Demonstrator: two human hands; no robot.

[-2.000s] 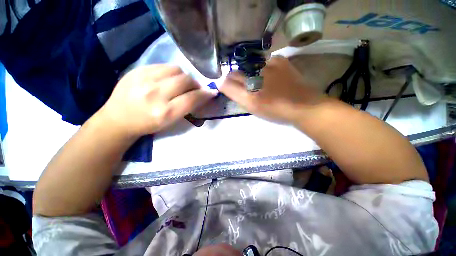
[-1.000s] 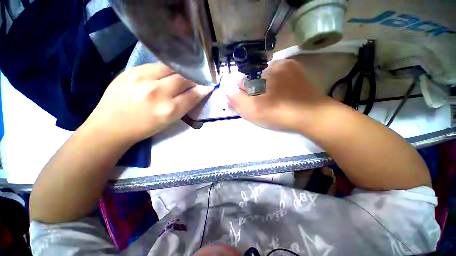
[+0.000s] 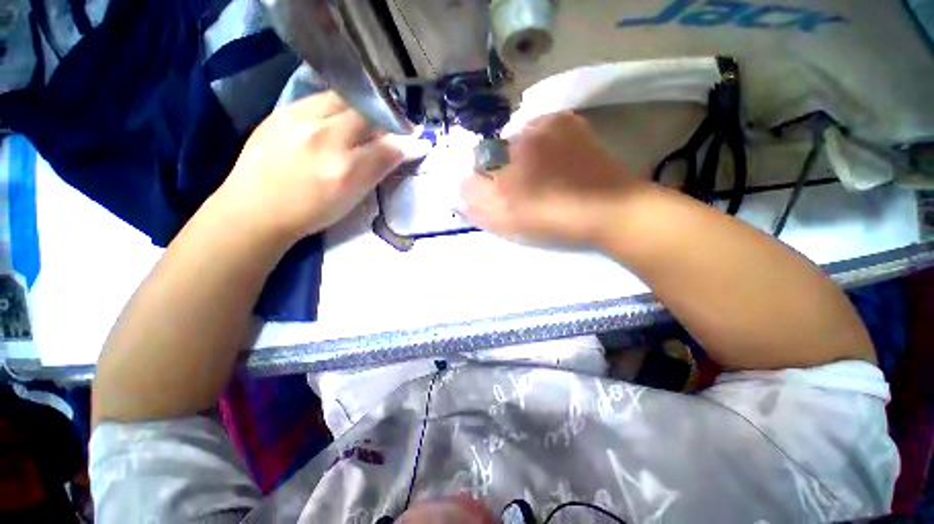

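Note:
The navy and grey garment (image 3: pixel 133 133) lies bunched on the left of the table, with a navy part (image 3: pixel 292 281) showing below my left forearm. My left hand (image 3: pixel 312 164) pinches the garment's edge just left of the needle area. A small blue bit of cloth shows by the brightly lit presser foot (image 3: pixel 442 128). My right hand (image 3: pixel 543 179) lies just right of the needle, partly behind a round metal fitting, fingers bent toward the plate. Whether it holds cloth is hidden by glare and its own fingers.
The Jack sewing machine (image 3: pixel 778 72) spans the top right. Black scissors (image 3: pixel 717 148) lie at the right of the bed, near a thin metal rod (image 3: pixel 802 184). A white cloth strip (image 3: pixel 625 82) lies behind my right hand. The ruler-like table edge (image 3: pixel 461 333) runs before my lap.
My left hand has drawn slightly back from my right hand, and more of the bright plate shows between them. The view has shifted, with the machine head now higher and further left.

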